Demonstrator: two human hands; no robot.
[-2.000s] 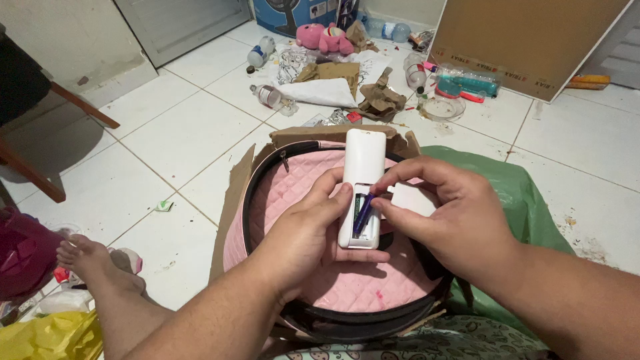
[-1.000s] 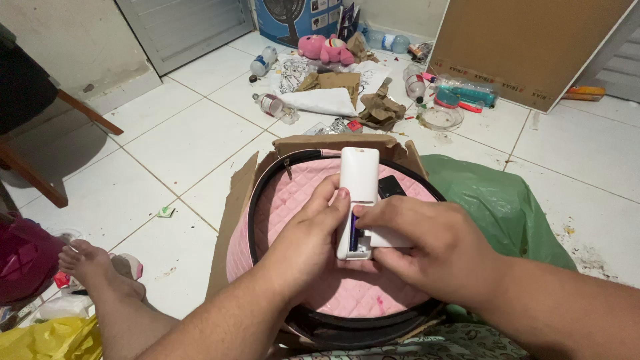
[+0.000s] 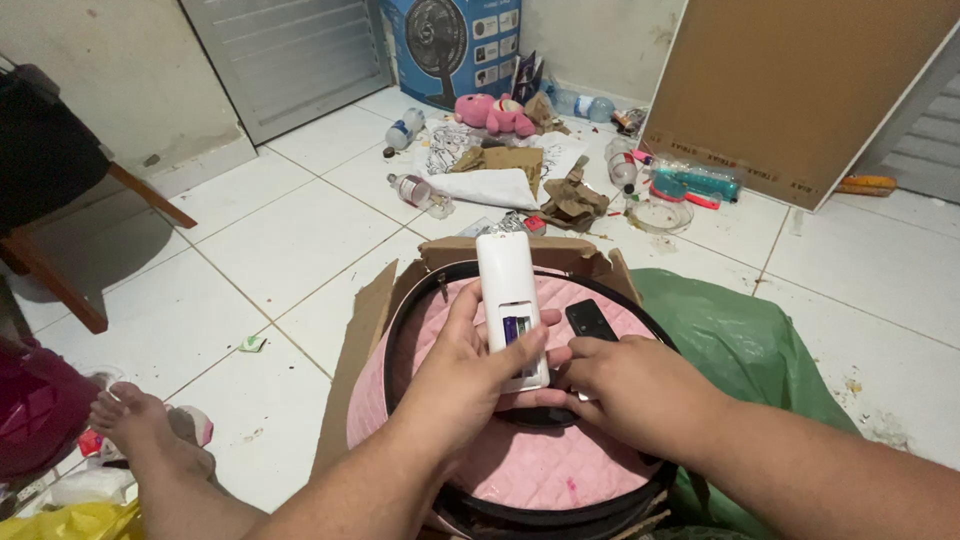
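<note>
My left hand [image 3: 480, 352] holds a white remote control [image 3: 508, 274] with its back facing up and its battery compartment uncovered. Two batteries [image 3: 516, 328], one of them purple, lie in the compartment, partly behind my thumb. My right hand [image 3: 622, 382] is just right of the remote, fingers curled down; a white piece, probably the battery cover, shows slightly under the fingers. Whether they grip it is hard to tell. A black remote control [image 3: 590, 321] lies beyond my right fingers on a pink quilted round bag [image 3: 555, 469] with black trim.
Torn cardboard [image 3: 360, 330] surrounds the bag, and a green plastic bag [image 3: 720, 337] lies at right. Plastic bottles [image 3: 412, 191], crumpled paper and a pink plush toy [image 3: 493, 114] litter the tiled floor ahead. A chair [image 3: 67, 277] and a bare foot [image 3: 135, 420] are at left.
My right hand has moved from the battery compartment to the right and down, off the remote. The compartment and its batteries are more exposed, and the black remote shows more fully.
</note>
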